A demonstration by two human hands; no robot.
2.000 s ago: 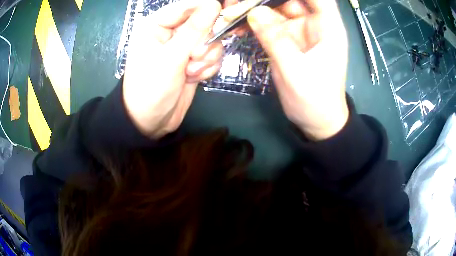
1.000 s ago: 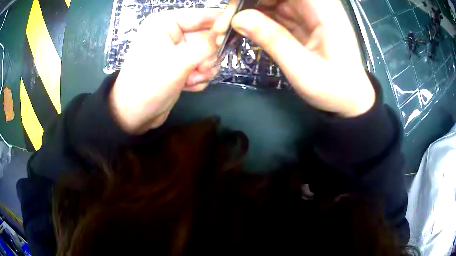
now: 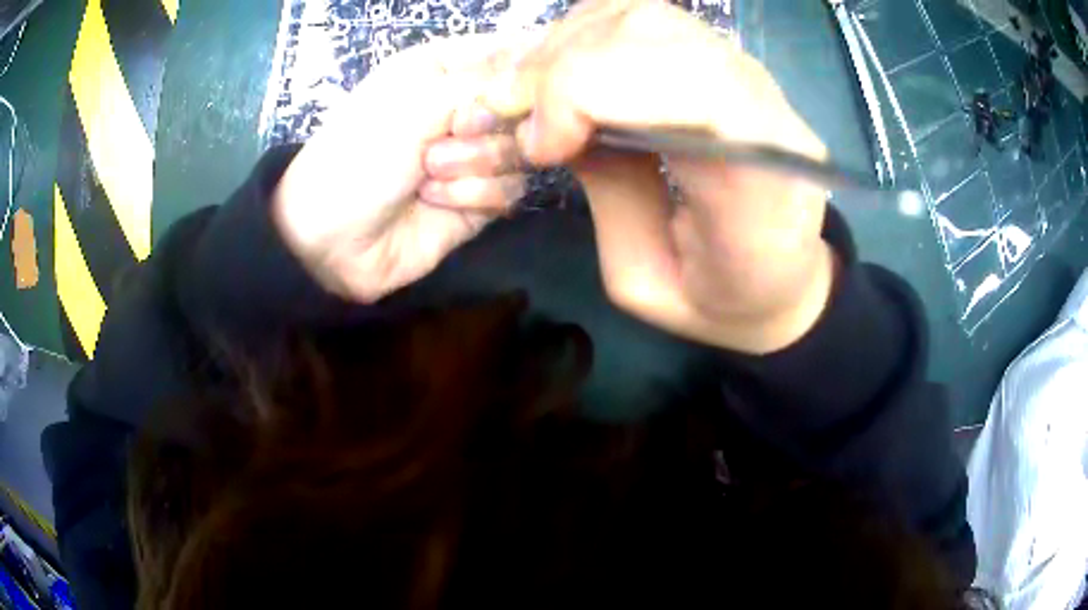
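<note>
My left hand (image 3: pixel 394 179) is at the upper centre-left, fingers curled and fingertips pinched against my right fingers; whether it holds a component is hidden. My right hand (image 3: pixel 704 203) is bare and touches the left fingertips. It holds dark slim tweezers (image 3: pixel 764 156), which lie across the hand and point right, blurred, with a pale end over the mat. The filled parts tray (image 3: pixel 358 36), clear and covered in black and silvery pieces, lies behind and below both hands, which hide much of it.
An empty blister tray (image 3: pixel 954 167) with dark parts (image 3: pixel 988 117) lies right on the green mat. Hazard tape (image 3: pixel 113 131), an orange scrap (image 3: pixel 25 248) and a white cord (image 3: pixel 10 131) are left. White fabric (image 3: pixel 1032 477) is at lower right. Dark hair blocks the bottom centre.
My right hand has turned over and closed in on the left fingertips. The tweezers have swung from pointing down between the hands to lying nearly level, their pale end out to the right.
</note>
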